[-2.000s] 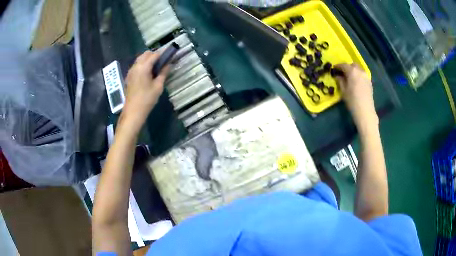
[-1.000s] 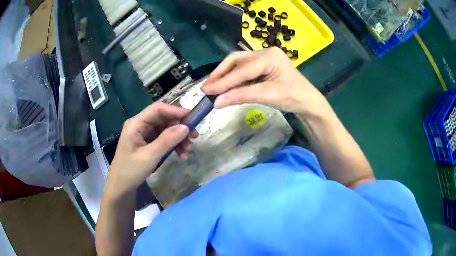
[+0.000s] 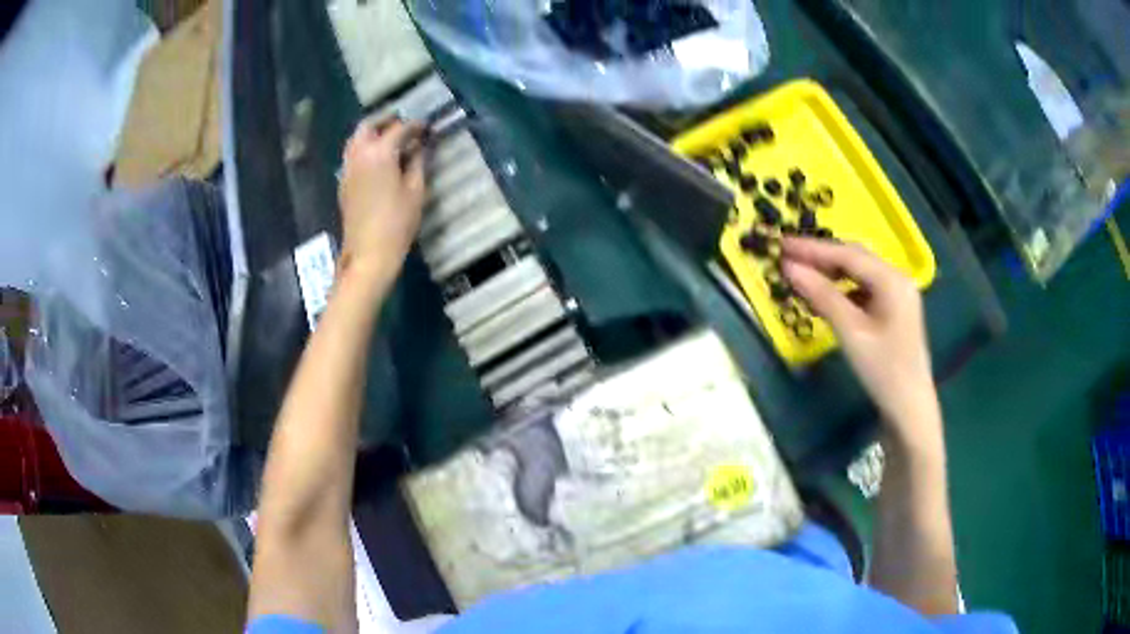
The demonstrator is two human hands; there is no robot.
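My left hand (image 3: 387, 196) is over the pale carriers (image 3: 476, 221) of the line, fingers bent down at a dark thin piece by the fingertips; whether it grips the piece is hidden. My right hand (image 3: 867, 297) is over the yellow tray (image 3: 855, 186), thumb and forefinger together among small black rings (image 3: 771, 213); blur hides whether a ring is pinched. The pale stained work block (image 3: 632, 477), with a round yellow sticker, lies in front of my body with neither hand on it.
A clear bag with a black heap (image 3: 632, 31) lies beyond the tray. A cloudy bag of dark tubes (image 3: 136, 359) is at the left, with brown cardboard (image 3: 136, 576) below it. A white device (image 3: 316, 275) lies left of the line. Blue crates (image 3: 1113, 458) are at the right edge.
My hands have parted from the dark tube they held together over the block. The left has moved up to the carriers, the right over to the tray.
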